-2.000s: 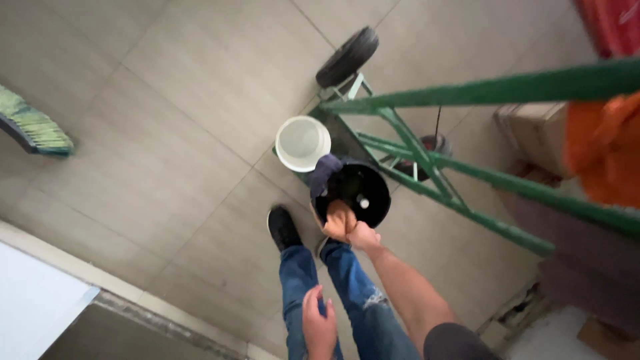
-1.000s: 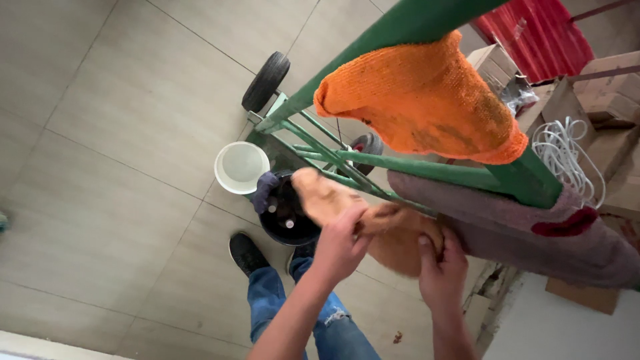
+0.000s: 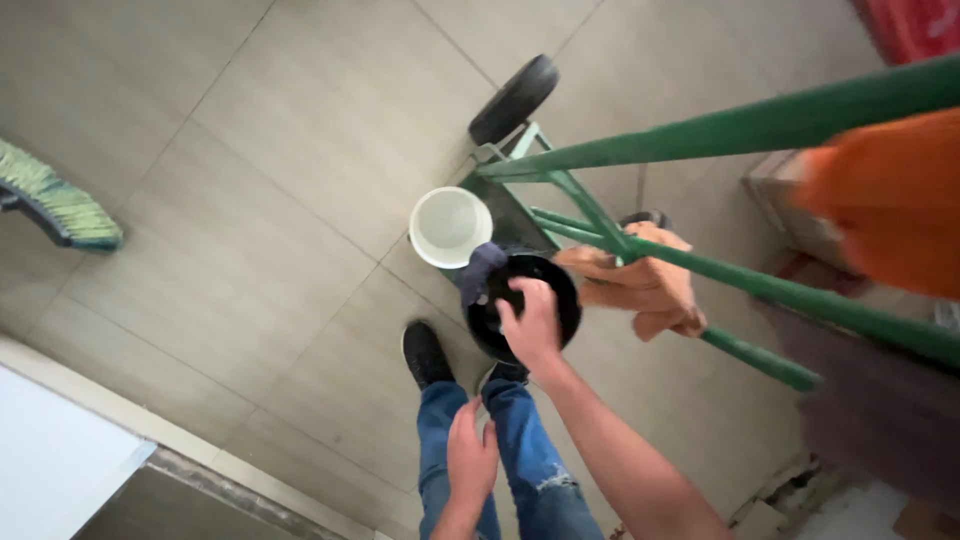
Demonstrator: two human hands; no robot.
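Observation:
My right hand [image 3: 531, 321] reaches over a black bucket [image 3: 568, 296], fingers apart, with no item seen in it; the bucket's dark inside is partly hidden by the hand. A dark purple-grey cloth [image 3: 481, 274] hangs over the bucket's left rim. Beside it stands a white bucket [image 3: 451, 227] on the base of a green hand truck [image 3: 592, 150]. A peach-orange cloth [image 3: 645, 289] is draped on the hand truck's lower bars. My left hand [image 3: 472, 454] rests empty above the jeans, fingers loosely extended.
A black wheel [image 3: 514, 99] of the hand truck sticks out at top centre. An orange cloth [image 3: 900, 202] and a greyish-purple cloth [image 3: 870, 405] hang on its frame at right. A broom head [image 3: 64, 201] lies at far left, and cardboard boxes [image 3: 780, 195] stand behind the frame.
The peach-orange cloth, at the black bucket two seconds ago and in both hands one second ago, now hangs on the green bars, let go. My right hand is back over the black bucket.

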